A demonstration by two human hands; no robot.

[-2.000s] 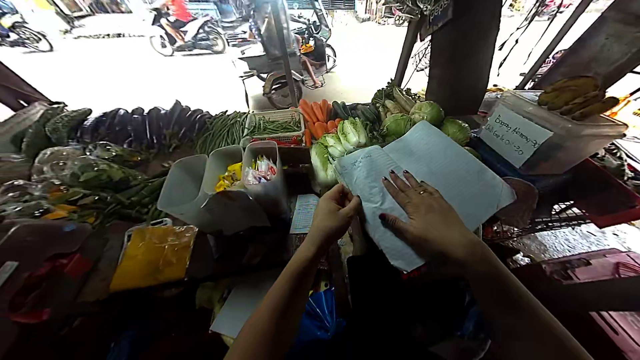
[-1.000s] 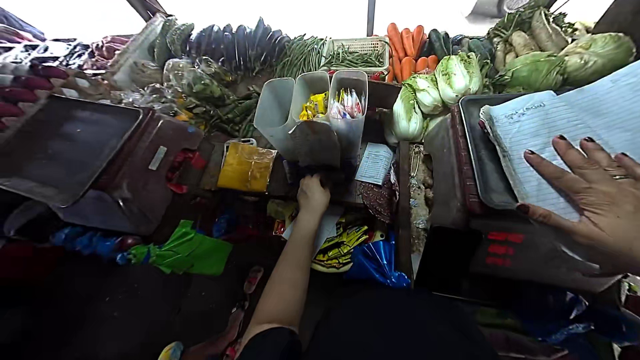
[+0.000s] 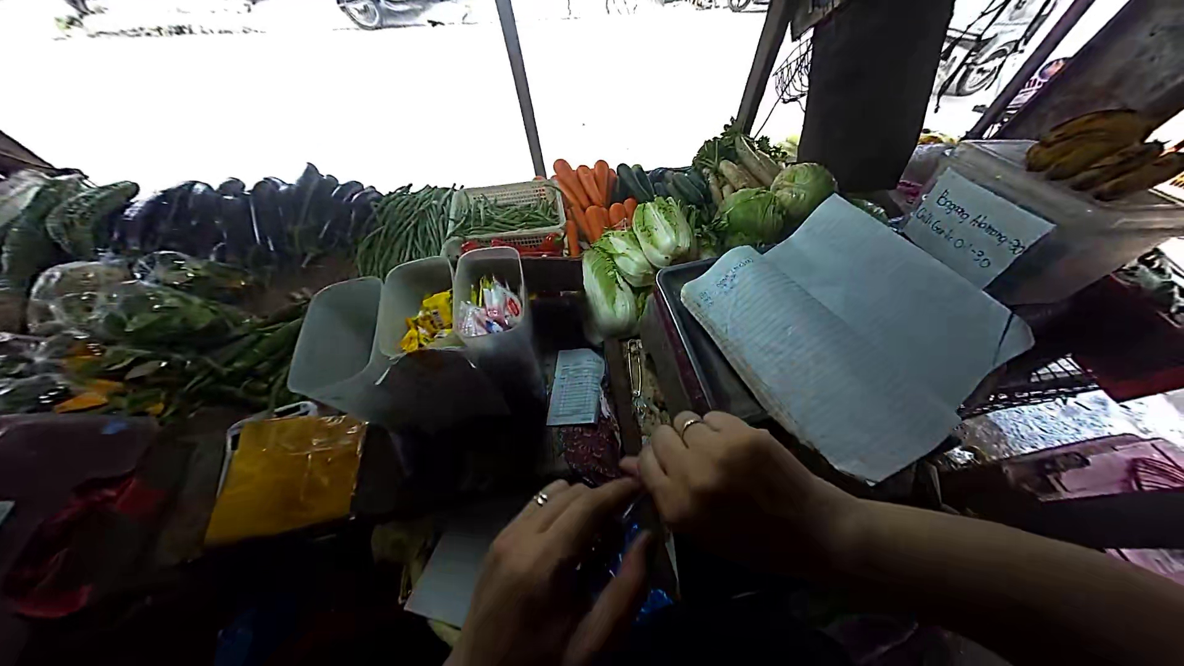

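My left hand and my right hand meet at the bottom centre, fingertips touching or nearly so. The fingers of the right hand are curled. A small dark thing may be between the fingertips; it is too dim to tell. Just beyond the right hand, an open lined notebook with some handwriting rests partly on a dark metal tray. Blue plastic shows below the hands. Ahead of the left hand lie a small printed paper and a patterned cloth or pouch.
Three joined plastic bins hold yellow and white-red packets. A yellow packet lies left. Behind are eggplants, string beans, carrots, napa cabbages and round cabbages. Bananas top a plastic box at right.
My right hand has left the notebook, where it lay flat. My left hand has drawn back from the front of the plastic bins, and the two hands have come together. The view has swung.
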